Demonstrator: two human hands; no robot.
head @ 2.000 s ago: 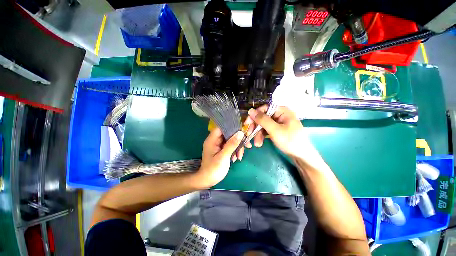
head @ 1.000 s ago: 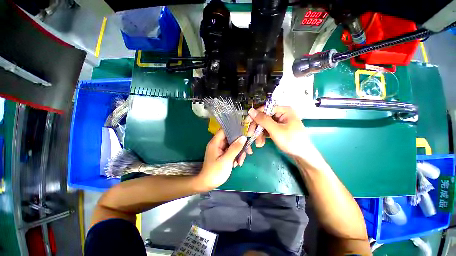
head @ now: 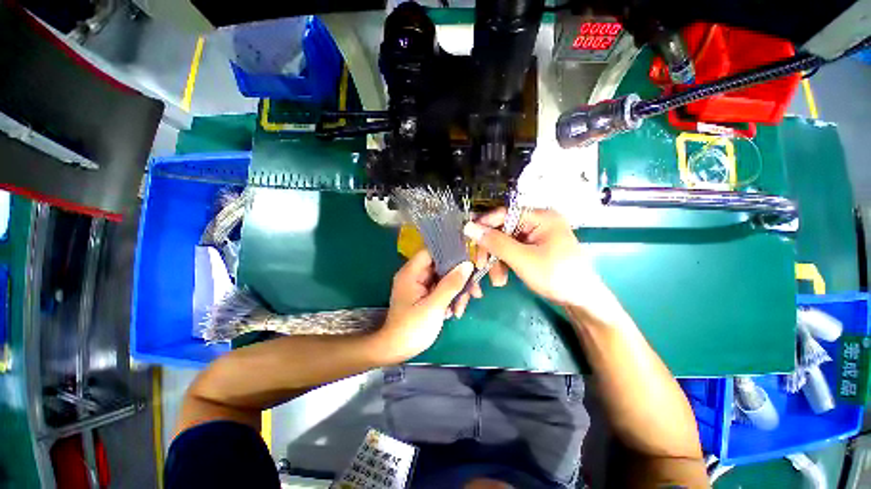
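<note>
My left hand (head: 420,298) is shut on a fanned bundle of thin grey wires (head: 436,232), its ends pointing up towards the black tooling (head: 493,158). My right hand (head: 531,250) is close beside it, with a smaller, paler bunch of wires (head: 514,215) held in it and leaning up to the right. Its thumb and index fingertips are pinched near the left bundle's right edge. Whether a single wire is between them is too small to tell. A yellow patch (head: 411,240) shows below the tooling, partly behind the left bundle.
A spare wire bundle (head: 315,321) lies at bench left, by a large blue bin (head: 167,258). A shiny metal bar (head: 688,199) and black flexible lamp (head: 602,121) are on the right. A blue bin (head: 764,441) with wrapped bundles stands lower right, a red bin (head: 740,76) rear right.
My right fingertips have shifted slightly left and down from the tooling towards the left bundle. The left bundle is more upright than two seconds ago. The counter's red digits changed between frames.
</note>
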